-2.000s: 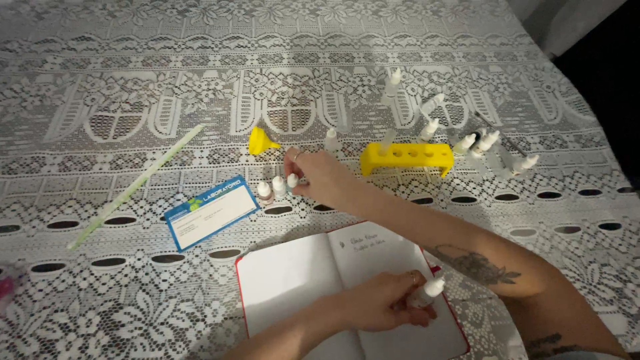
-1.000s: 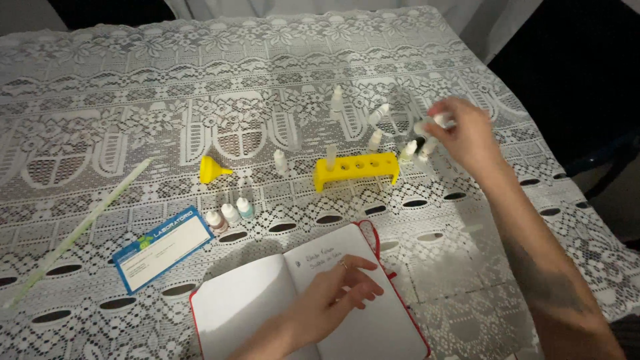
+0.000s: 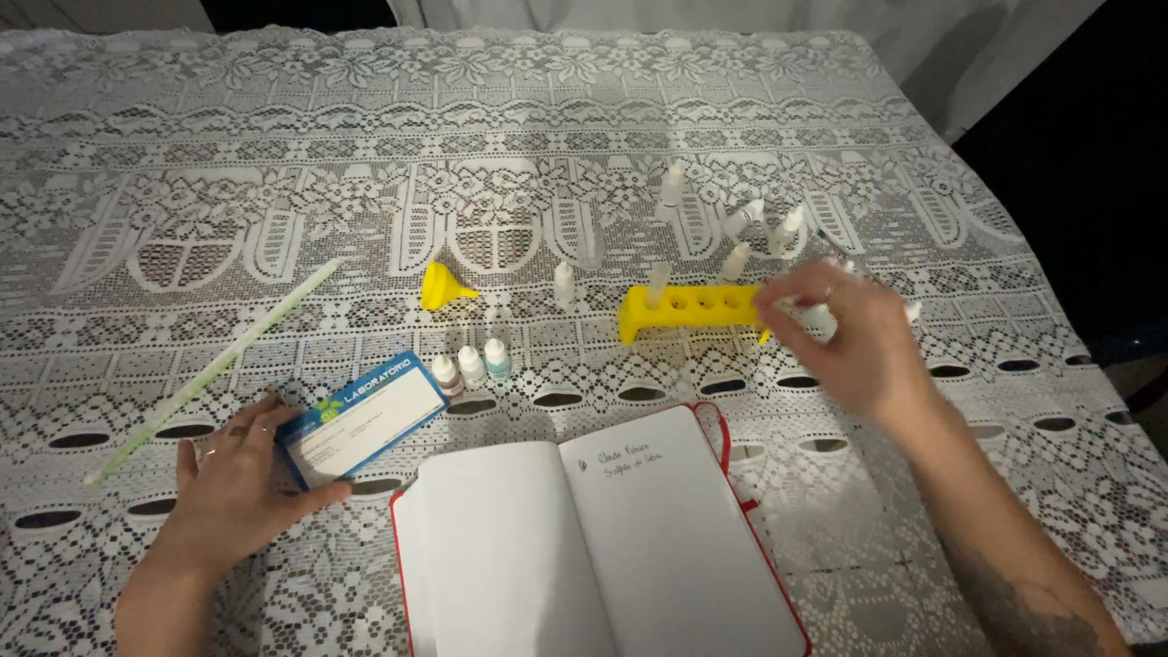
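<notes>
My left hand rests with spread fingers at the lower left end of a blue-bordered printed card. At the right end of a yellow test-tube rack is my right hand, thumb and forefinger near the rack; whether they pinch it is unclear. A clear tube stands in the rack's left hole. Beside the card stand three small dropper bottles, one with teal contents. A lone white-capped dropper bottle stands left of the rack. Several more, including a tall one, are behind it, some partly hidden by my right hand.
An open red-edged notebook with handwriting lies at the front centre. A yellow funnel lies behind the three bottles. A long pale green strip lies at the left. White lace cloth covers the table.
My left hand has moved left from above the notebook to the card. My right hand has come from the bottles behind the rack to the rack's right end.
</notes>
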